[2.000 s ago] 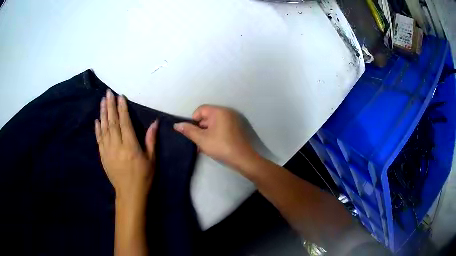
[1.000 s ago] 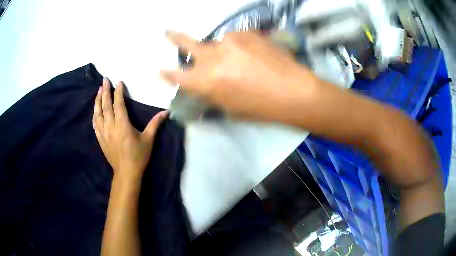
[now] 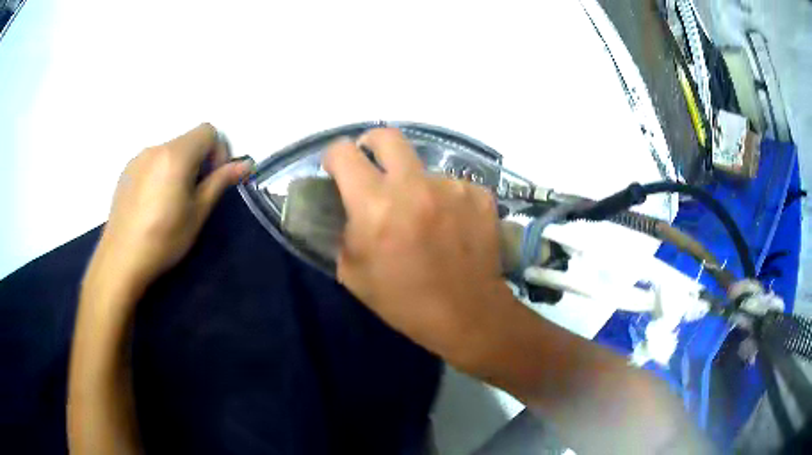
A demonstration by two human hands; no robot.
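The dark navy denim garment (image 3: 267,347) lies over the lower left of the white table. My right hand (image 3: 414,240) is closed round the handle of the steam iron (image 3: 307,213). The iron's pointed tip faces left and lies at the garment's upper edge, and its plate covers part of that edge. My left hand (image 3: 169,195) pinches the garment's upper corner between thumb and fingers, just left of the iron's tip. The palm sides of both hands are hidden.
The white pressing table (image 3: 223,62) runs behind the garment. The hose and cable (image 3: 659,227) trail right from the iron over a blue crate (image 3: 779,222). A small labelled box (image 3: 734,142) and a yellow object (image 3: 692,105) lie at the upper right.
My right hand let go of the garment edge, took hold of the iron and brought it onto that edge. My left hand went from lying flat to pinching the corner.
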